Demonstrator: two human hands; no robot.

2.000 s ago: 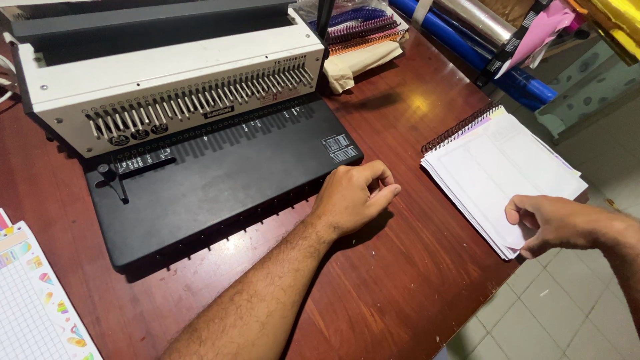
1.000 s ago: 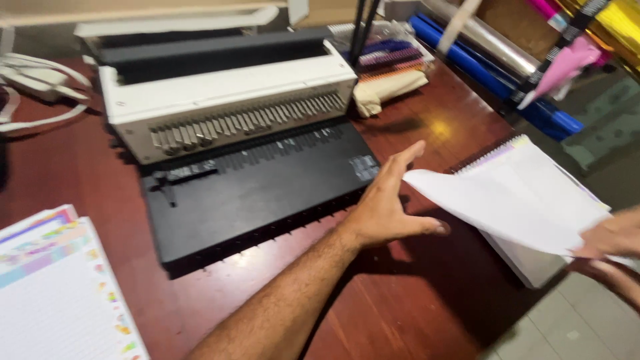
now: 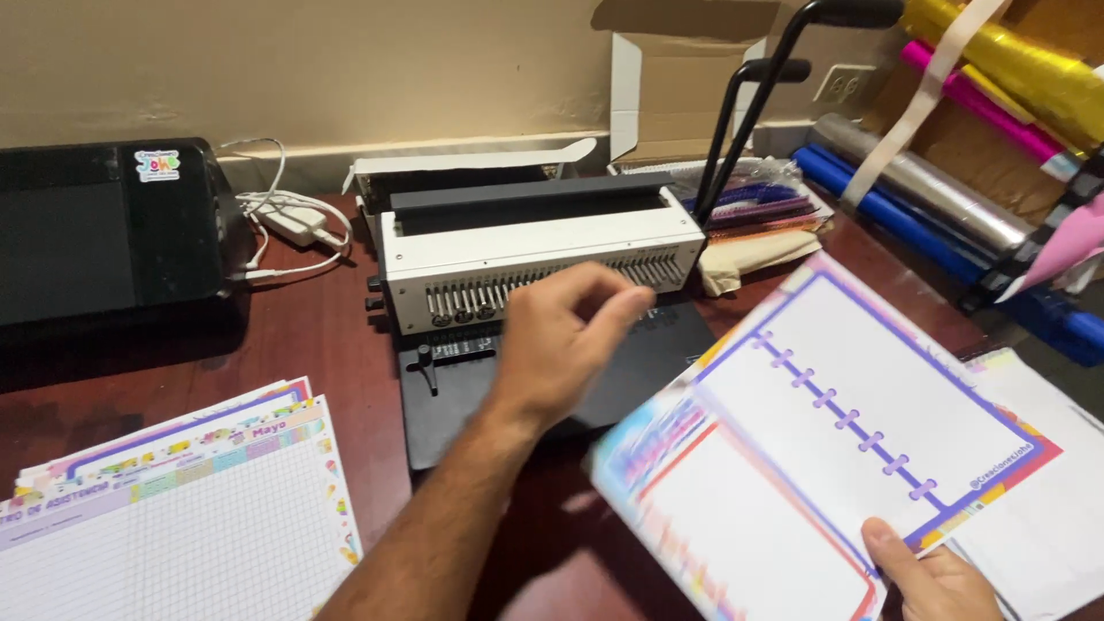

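Observation:
My right hand (image 3: 936, 573), at the lower right, grips printed paper sheets (image 3: 888, 388) by their lower edge; the top one has a purple border and a row of drawn purple rings. My left hand (image 3: 561, 345) is in front of the binding machine (image 3: 543, 233), its thumb and fingertips close together, with no paper seen in it. The machine's black tray (image 3: 604, 388) lies behind that hand. Under and right of the held sheets is a white notebook (image 3: 1044, 492), partly hidden. A stack of printed gridded sheets (image 3: 190, 517) lies at the lower left.
A black device (image 3: 103, 233) with a sticker and white cables (image 3: 297, 220) stand at the left. Two black levers (image 3: 742, 112) rise from the machine's right side. Plastic binding combs (image 3: 759, 207), an open cardboard box (image 3: 673, 95) and rolls of shiny film (image 3: 923, 190) are at the right.
My right hand has lifted sheets from the notebook, and their printed faces now show. My left hand's spread fingers have come together. The view has swung up and left.

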